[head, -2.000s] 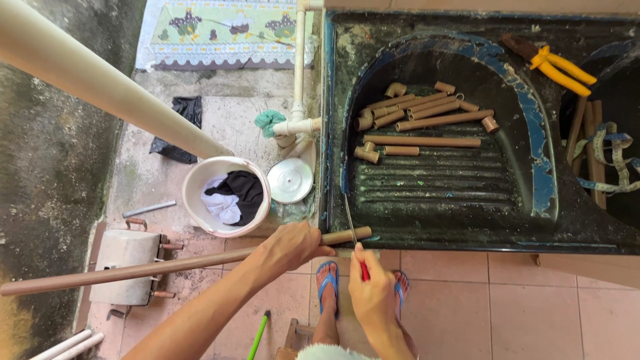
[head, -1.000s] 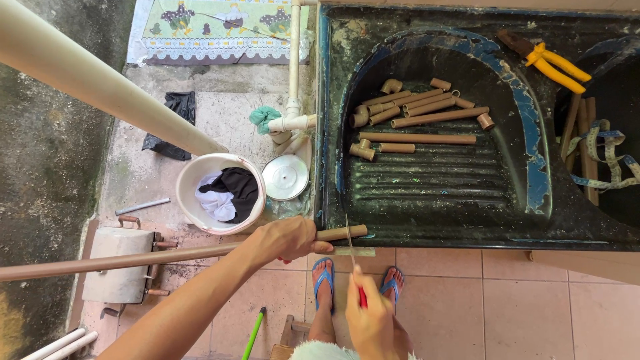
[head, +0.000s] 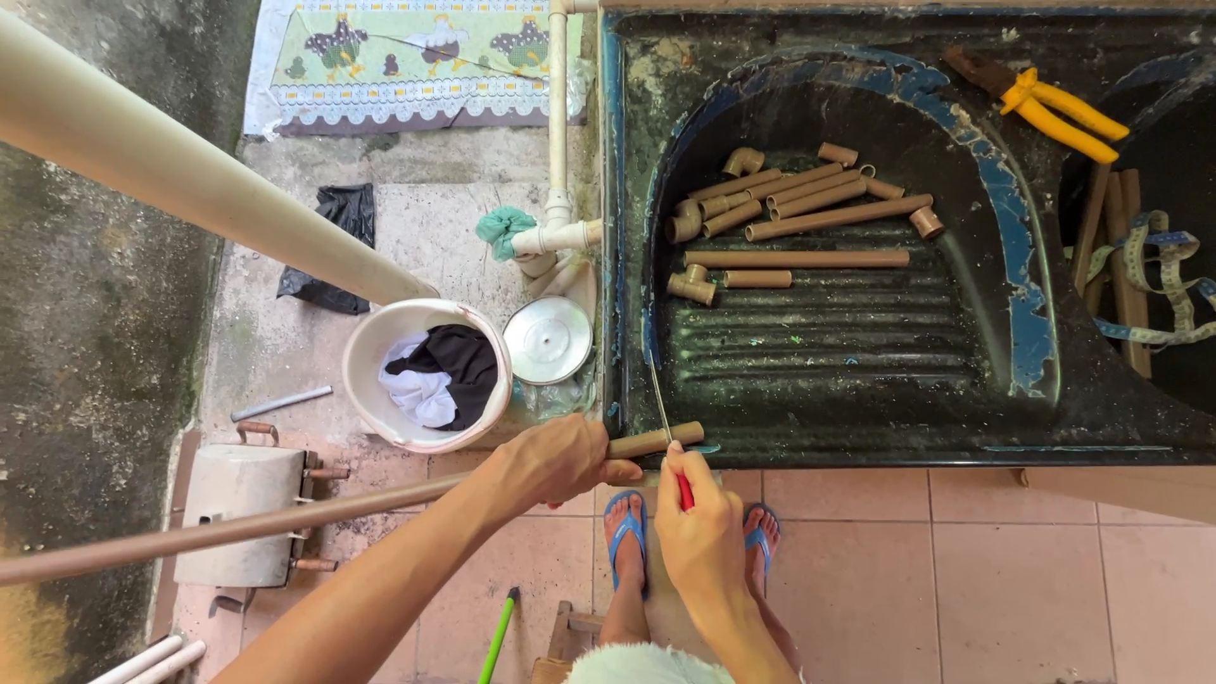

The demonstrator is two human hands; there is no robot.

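My left hand (head: 560,461) grips a long brown PVC pipe (head: 380,502) close to its right end, which rests on the front edge of the black sink (head: 855,446). Closed around the red handle of a thin-bladed saw (head: 661,399) is my right hand (head: 701,527). The blade crosses the pipe a little to the right of my left hand, its far end reaching over the basin's left side. In the basin lie several short brown pipe pieces (head: 796,258), with elbow and tee fittings (head: 693,284) among them.
Yellow-handled pliers (head: 1045,103) lie on the sink's divider. A measuring tape (head: 1173,275) and pipe lengths are in the right basin. At left stand a white bucket (head: 356,380) with cloths, a round metal lid (head: 548,340) and a thick white pipe (head: 209,171).
My right hand and the saw have shifted forward, toward the sink, since a second ago. The left hand stays on the pipe.
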